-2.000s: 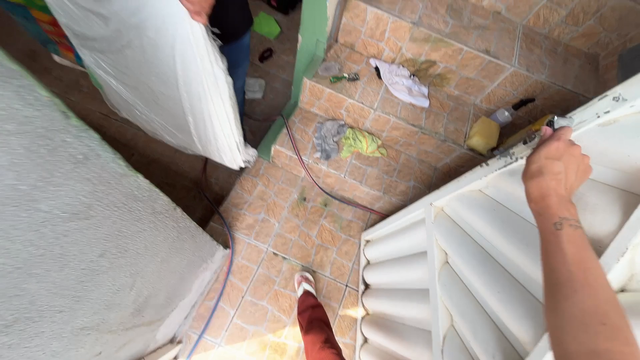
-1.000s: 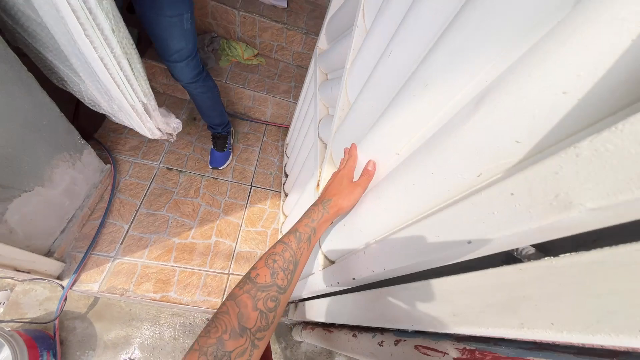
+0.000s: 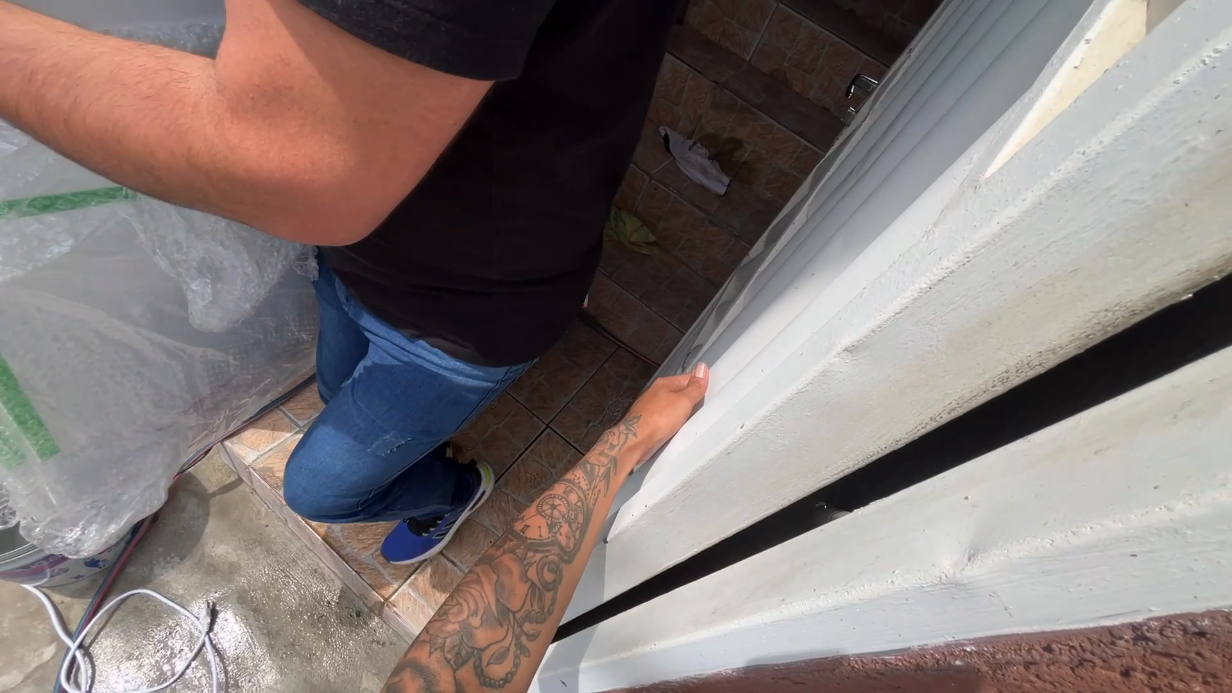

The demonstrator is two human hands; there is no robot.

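Observation:
My left hand, on a tattooed forearm, touches the near edge of a white metal gate with ribbed panels. Its thumb points up along the gate's face; the other fingers are hidden, so a grip cannot be made out. My right hand is out of view. Just left of the gate stands another person in a black T-shirt, blue jeans and a blue shoe. That person's bent arm reaches left above a large item wrapped in clear plastic with green tape; their hand is out of view.
Tiled steps behind the person hold a pale cloth and a yellow-green cloth. A white cable lies on wet concrete beside a bucket at lower left. A dark gap runs between the gate and a white beam.
The person in jeans and the plastic-wrapped item now fill much more of the left side. My left hand, spread on the gate's ribs one second ago, is now at its edge. The view has shifted.

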